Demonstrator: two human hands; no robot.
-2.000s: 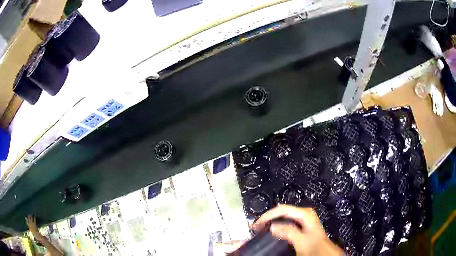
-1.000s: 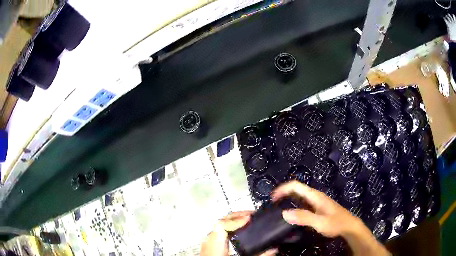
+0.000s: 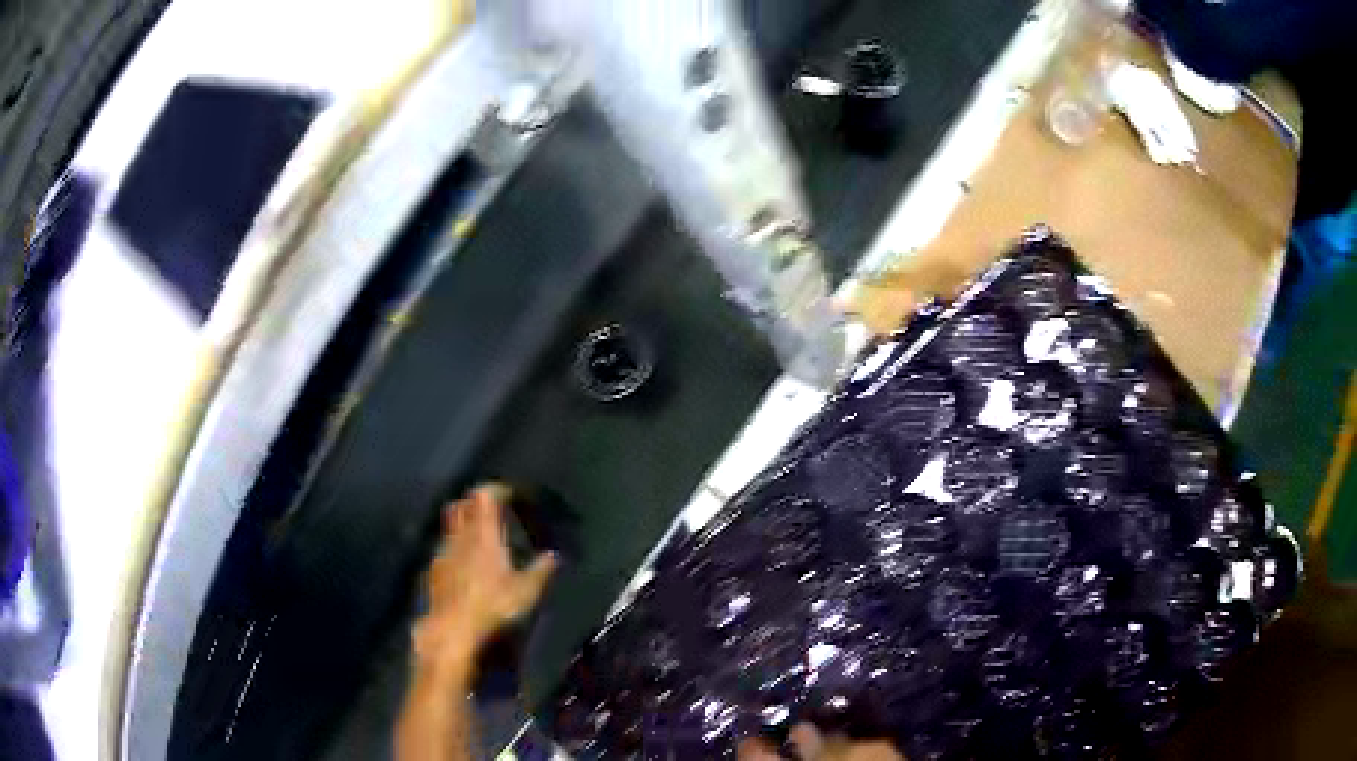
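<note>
My left hand (image 3: 473, 580) reaches over the dark conveyor belt (image 3: 670, 268), back of the hand up, thumb spread from the fingers. A dark shape lies beside its fingers; whether it is a part or a shadow, and whether I touch it, cannot be told. A black ringed cylindrical part (image 3: 612, 361) stands on the belt beyond this hand. The glossy black blister tray (image 3: 1027, 543) with rows of round pockets lies at the right. My right hand (image 3: 819, 746) shows only as fingertips at the bottom edge, over the tray; its grip is hidden.
A white metal post (image 3: 729, 179) rises between belt and tray. Another black part (image 3: 872, 69) stands on the belt behind it, a white piece beside it. A tan cardboard sheet (image 3: 1176, 223) with white items lies at upper right. The white shelf (image 3: 134, 342) carries a dark flat object (image 3: 204, 186).
The view has swung and tilted. My hands, together on a black cylindrical part before, are now apart: the left is over the belt, the right low at the picture's edge. That cylinder cannot be clearly made out now.
</note>
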